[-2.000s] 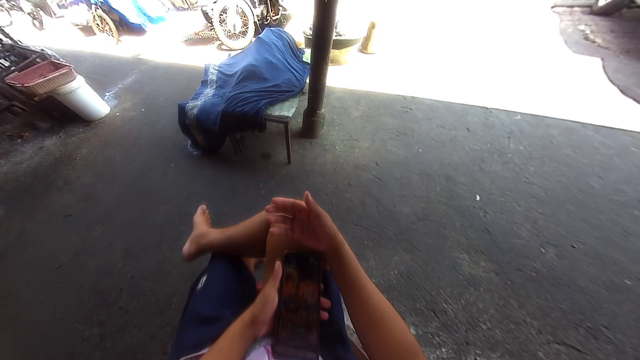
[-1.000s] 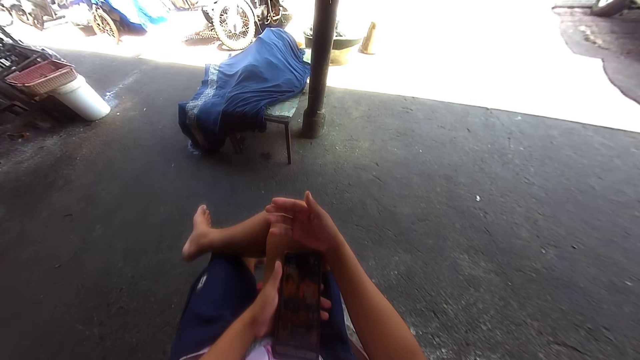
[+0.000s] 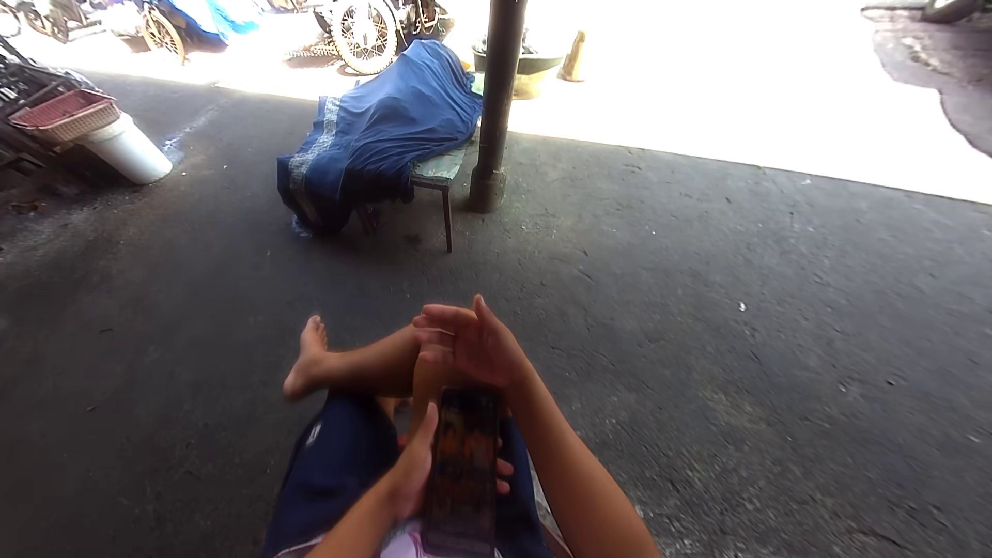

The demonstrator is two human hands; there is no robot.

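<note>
A dark smartphone (image 3: pixel 462 473) lies upright in my left hand (image 3: pixel 415 465), over my lap. The thumb runs along its left edge and fingertips show past its right edge. The screen is dim and blurred. My right hand (image 3: pixel 473 341) is raised just beyond the phone's top end, palm turned toward the left, fingers spread a little, with nothing in it. Below the hands are navy shorts (image 3: pixel 333 473) and a bent bare leg (image 3: pixel 372 364) with the foot to the left.
Ahead, a blue cloth (image 3: pixel 387 116) drapes over a bench (image 3: pixel 438 170) beside a metal post (image 3: pixel 498 108). At the left are a white bucket (image 3: pixel 132 151) and a red plastic basket (image 3: pixel 66 115). Motorcycle wheels (image 3: pixel 364 35) and a basin (image 3: pixel 527 66) stand farther back in sunlight.
</note>
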